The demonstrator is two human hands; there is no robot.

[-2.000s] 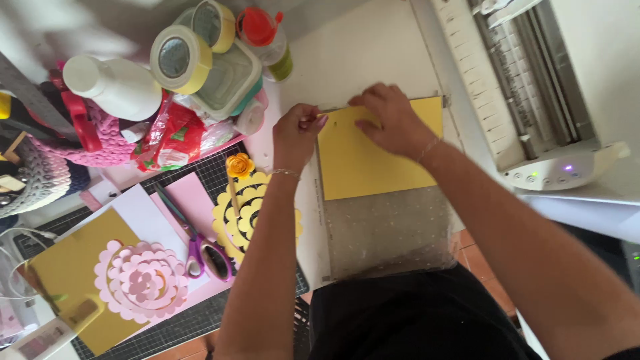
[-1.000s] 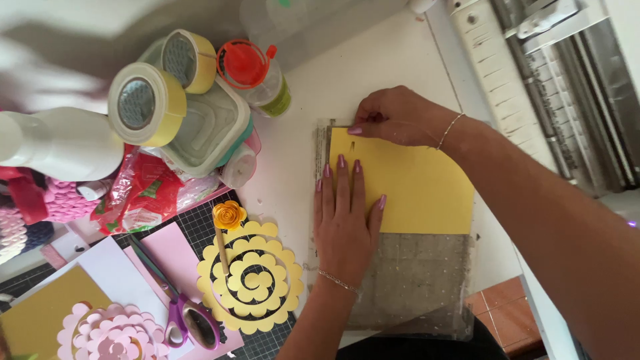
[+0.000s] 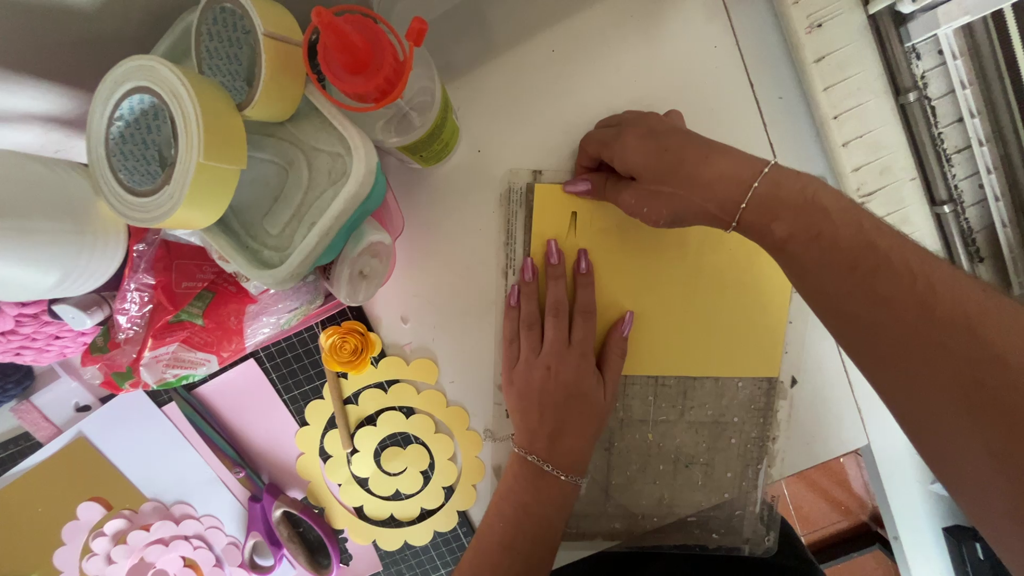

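A sheet of yellow card (image 3: pixel 688 304) lies on the upper part of a worn, translucent gridded cutting mat (image 3: pixel 680 448). My left hand (image 3: pixel 560 344) rests flat, fingers spread, over the card's left edge and the mat. With thumb and bent fingers, my right hand (image 3: pixel 648 172) pinches at the card's top edge near its upper left corner. A small narrow slit or mark (image 3: pixel 573 226) shows in the card between the hands. Whether the card's edge is lifted there is hidden by the fingers.
To the left are a yellow spiral paper cutout (image 3: pixel 400 460), an orange paper rose (image 3: pixel 350 347), purple-handled scissors (image 3: pixel 280 520), pink scalloped cutouts (image 3: pixel 152 544), tape rolls (image 3: pixel 220 160) on a plastic container (image 3: pixel 320 208) and a red-capped bottle (image 3: pixel 416 120). A cutting machine (image 3: pixel 856 120) stands at the upper right.
Two seconds ago both hands were near the card's top edge. Since then my left hand has come down flat on the card's left side. The view has moved closer.
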